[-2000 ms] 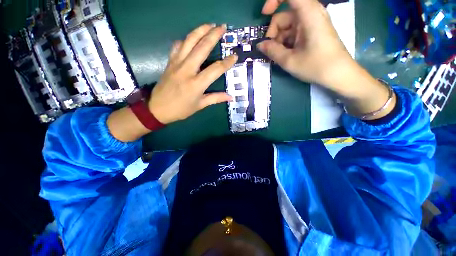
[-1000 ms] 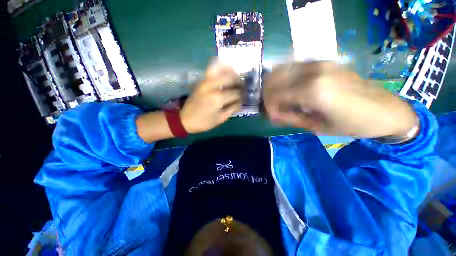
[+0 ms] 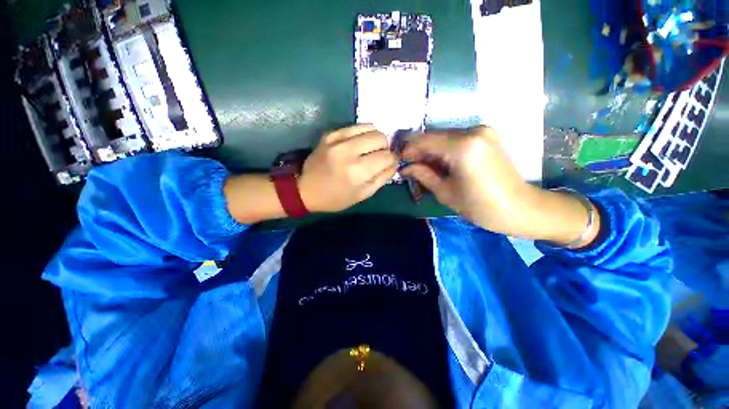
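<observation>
The phone mid-frame assembly [image 3: 392, 92] lies upright in front of me, circuitry at its far end, with the black sticker [image 3: 400, 49] lying on that circuitry. Its middle looks bright white. My left hand [image 3: 349, 166] covers the near left part of the phone, fingers bent. My right hand [image 3: 472, 172] meets it at the near end, thumb and finger pinching something small and dark. A thin dark piece shows just below those fingertips; I cannot tell what it is.
Several phone assemblies [image 3: 164, 84] lie side by side at left. A white sticker sheet [image 3: 509, 88] lies right of the phone. Farther right are a green card [image 3: 609, 150], spare sticker sheets [image 3: 679, 132], film scraps and a red-rimmed bin [image 3: 651, 48].
The black piece between the right fingers earlier now lies on the circuitry. Both hands have moved to the phone's near end and come together. The dark middle strip no longer shows.
</observation>
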